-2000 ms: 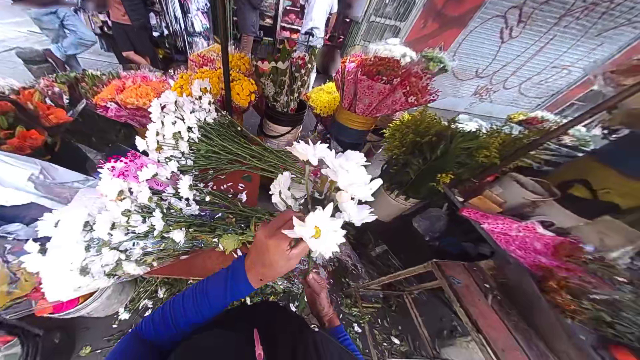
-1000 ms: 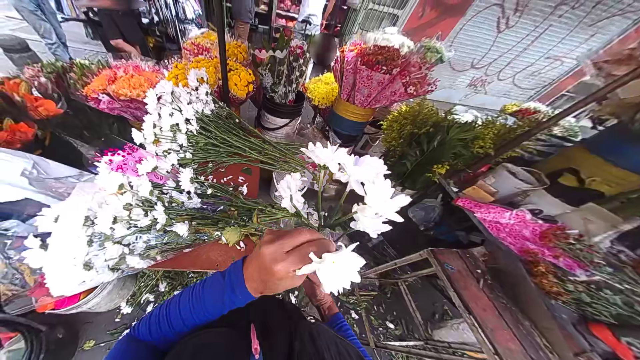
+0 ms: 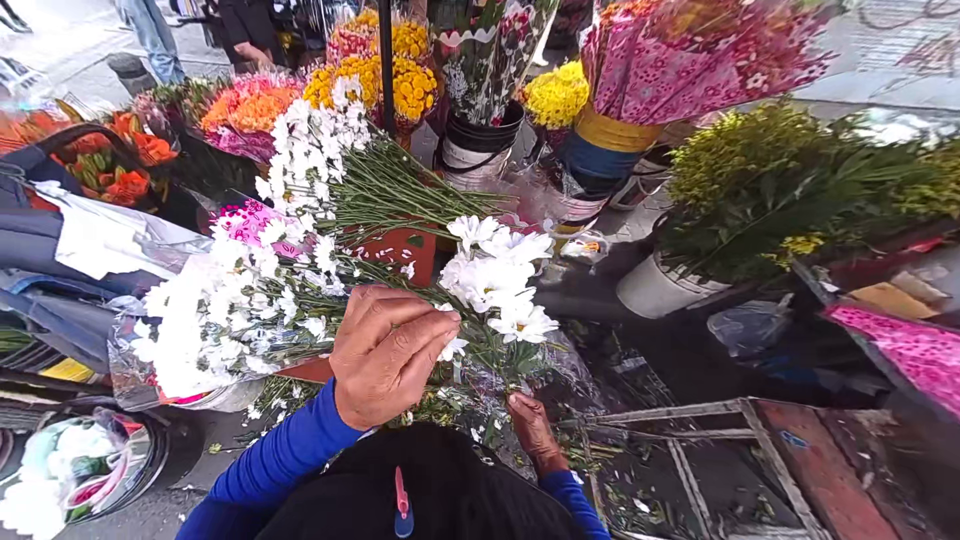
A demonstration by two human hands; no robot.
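My left hand (image 3: 394, 356) has its fingers drawn together on a white daisy-like flower (image 3: 452, 346), most of which they hide. Just right of it, a small bunch of large white flowers (image 3: 495, 274) stands upright with green leaves below the heads. Lower down, my right hand (image 3: 534, 427) grips the bunch near its stems; the stem ends are hidden. Many smaller white flowers (image 3: 195, 322) lie in clear wrap to the left. Behind my left hand, another white-flowered bundle (image 3: 315, 150) lies with its long green stems (image 3: 412, 187) pointing right.
A wood and metal frame (image 3: 757, 450) stands at lower right. Beyond are buckets (image 3: 660, 289) of greenery, yellow flowers (image 3: 556, 94) and a pink-wrapped bouquet (image 3: 675, 67). At lower left is a bucket (image 3: 154, 465) with wrapped white flowers. A dark pole (image 3: 386, 67) rises behind the bundles.
Two seconds ago my left hand held a large white flower in front of the bunch; now it is at the bunch's left side, its flower mostly covered. My right hand stays low by the stems.
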